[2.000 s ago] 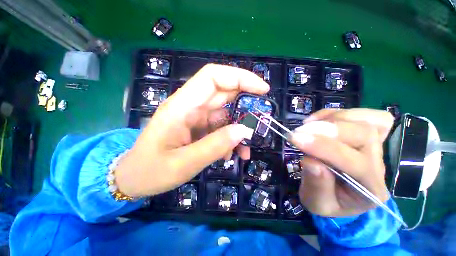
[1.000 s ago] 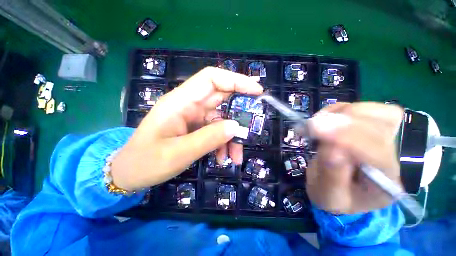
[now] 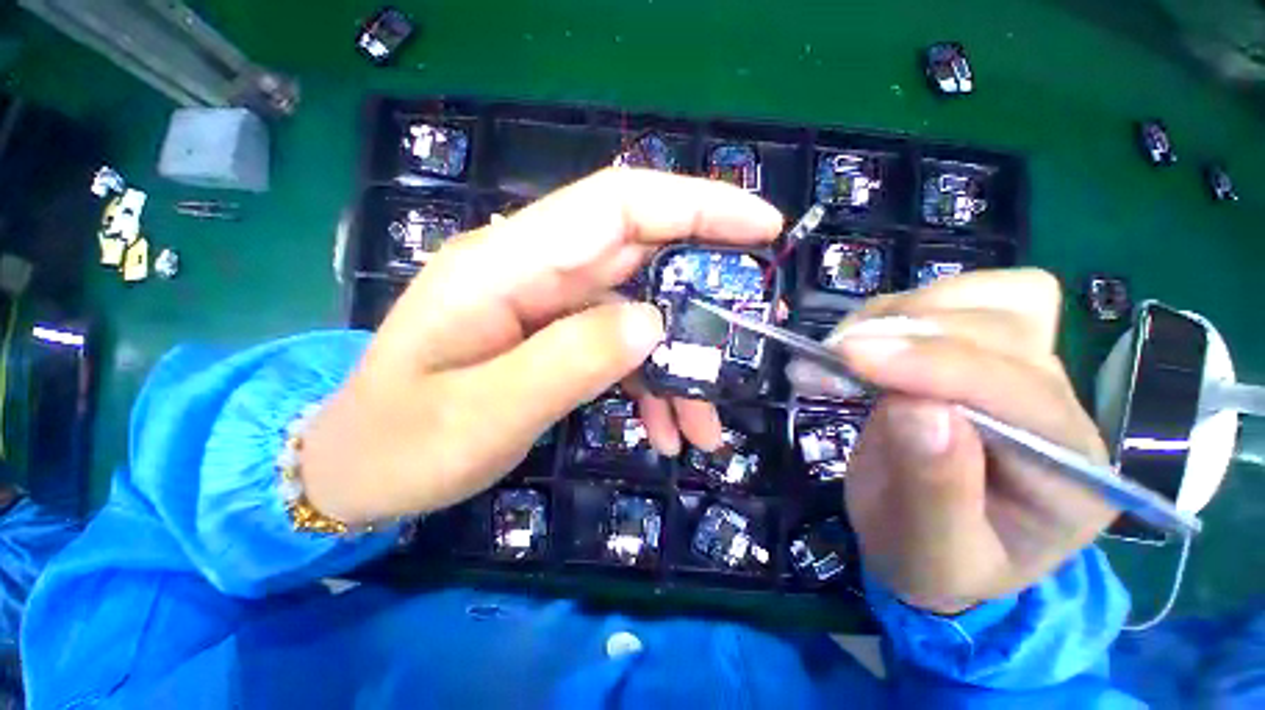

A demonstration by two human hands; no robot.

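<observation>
My left hand (image 3: 479, 340) holds a smartwatch body (image 3: 710, 322) by its edges, open side up, over the tray. A blue circuit board (image 3: 724, 272) fills its far end, with a dark rectangle below it and a white label (image 3: 692, 364) at the near end. My right hand (image 3: 971, 416) holds slim silver tweezers (image 3: 1027, 451). Their tips reach into the shell near the lower left edge of the blue board; whether they grip anything I cannot tell. A small piece on thin red and dark wires (image 3: 807, 219) sticks out past the shell's upper right corner.
A black compartment tray (image 3: 544, 150) with similar units lies under my hands. Loose units (image 3: 949, 68) lie beyond it on the green mat. A phone (image 3: 1160, 402) on a white round base stands at right. A grey block (image 3: 214, 147) and small white-yellow pieces (image 3: 122, 229) are at left.
The tweezer tips have moved from the board's upper right to its lower left edge. The wired piece now shows outside the shell. My left thumb has shifted up, off the white label.
</observation>
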